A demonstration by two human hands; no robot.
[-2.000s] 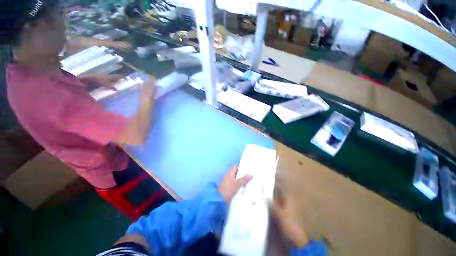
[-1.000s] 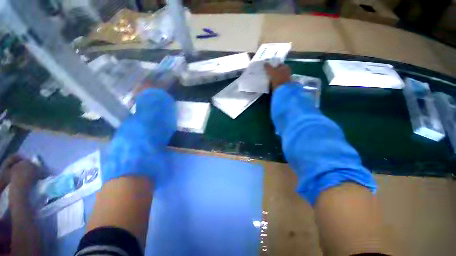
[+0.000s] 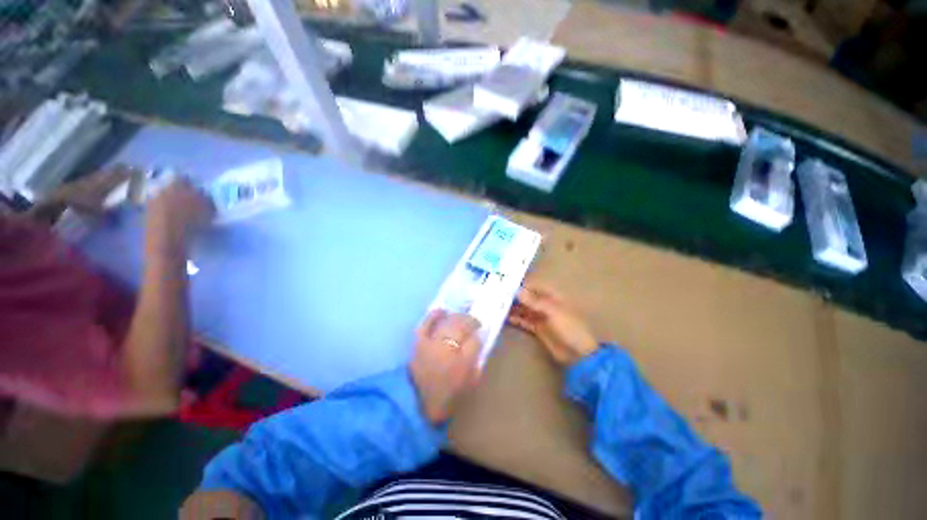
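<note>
A filled clear plastic tray (image 3: 492,262) with a light-blue patch and dark parts is held over the seam between the blue mat (image 3: 335,264) and the brown cardboard. It tilts, its far end to the upper right. My left hand (image 3: 447,358) grips its near end from the left, fingers over the top. My right hand (image 3: 549,321) is at its right edge, fingertips by the side; whether they press on it is hard to tell. Blue oversleeves cover both forearms.
A green conveyor (image 3: 651,193) runs behind the bench with white boxes (image 3: 679,110) and filled trays (image 3: 554,140). A white upright (image 3: 305,81) stands at the mat's back edge. A co-worker (image 3: 71,305) works at left beside stacked boxes (image 3: 49,147). Brown cardboard (image 3: 712,355) covers the right bench.
My hands have come back from the conveyor to the bench, now with a filled tray. The white box that my right hand touched lies on another box on the conveyor.
</note>
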